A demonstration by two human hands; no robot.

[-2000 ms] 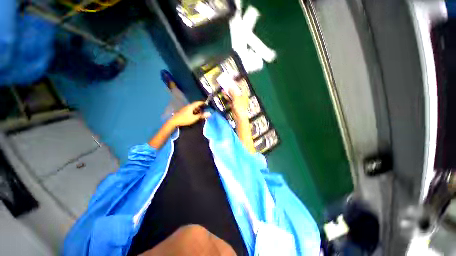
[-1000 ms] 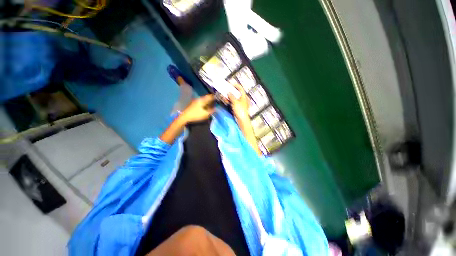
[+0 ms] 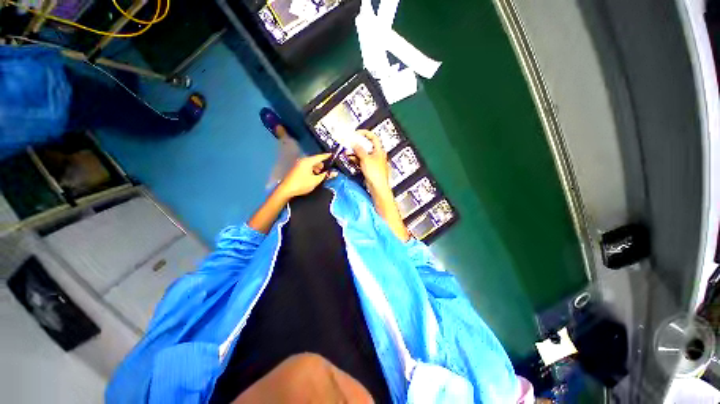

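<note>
A black tray (image 3: 451, 207) holds several phone-like units side by side, with white middles and dark ends. My left hand (image 3: 304, 175) is at the tray's near left edge, closed on thin dark tweezers (image 3: 337, 153) that point up and right. My right hand (image 3: 373, 160) is over the tray, just right of the tweezers, and holds a small white strip (image 3: 362, 142) above the units. The tweezer tip is close to the strip; whether they touch, I cannot tell. Any small piece at the tip is too small to see.
Long white strips (image 3: 380, 39) lie crossed on the green bench (image 3: 489, 150) behind the tray. Another black tray with units (image 3: 296, 17) is at the top. A person in a blue smock (image 3: 31, 95) stands at the left near yellow cables (image 3: 118, 33). A black object (image 3: 624, 246) is at the right.
The view has shifted slightly, and tray and strips sit a little differently in it. My hands stay together at the tray's near edge, left with the tweezers, right with the white strip.
</note>
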